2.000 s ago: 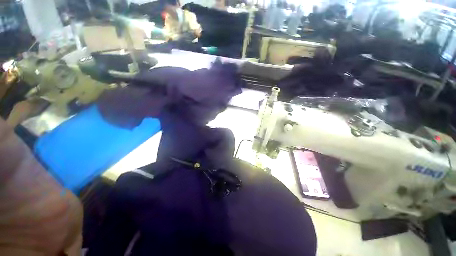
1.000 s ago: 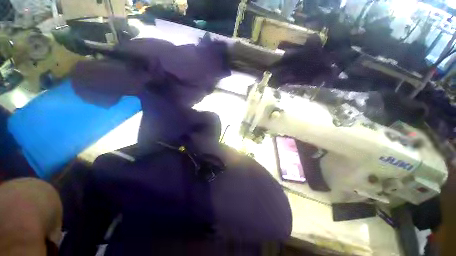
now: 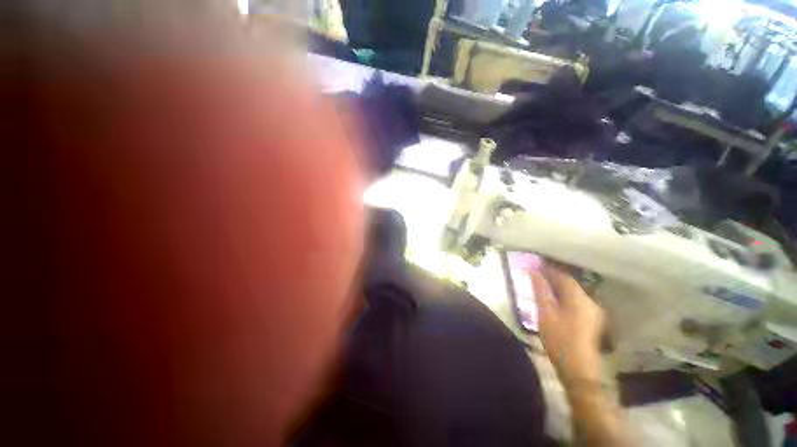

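The dark navy cloth (image 3: 454, 358) lies in front of me, its broad curved edge over the white table. A huge blurred reddish skin shape, seemingly my left hand (image 3: 183, 253), is very close to the lens and covers the left half; its fingers cannot be made out. The shears are not visible. The smartphone (image 3: 523, 292) lies lit under the sewing machine arm. My right hand (image 3: 568, 323) is at the phone's right edge, fingertips on or over its screen; whether it grips the phone cannot be told.
The cream-white sewing machine (image 3: 612, 236) stands at the right, with clear plastic (image 3: 638, 183) on or behind its head. A dark flat piece (image 3: 655, 387) lies near its base. Dark cloth heaps (image 3: 559, 118) and other work tables are beyond.
The reddish skin shape has grown from the lower left to cover the left half, hiding the blue item and shears. My right hand has come in from below to the phone.
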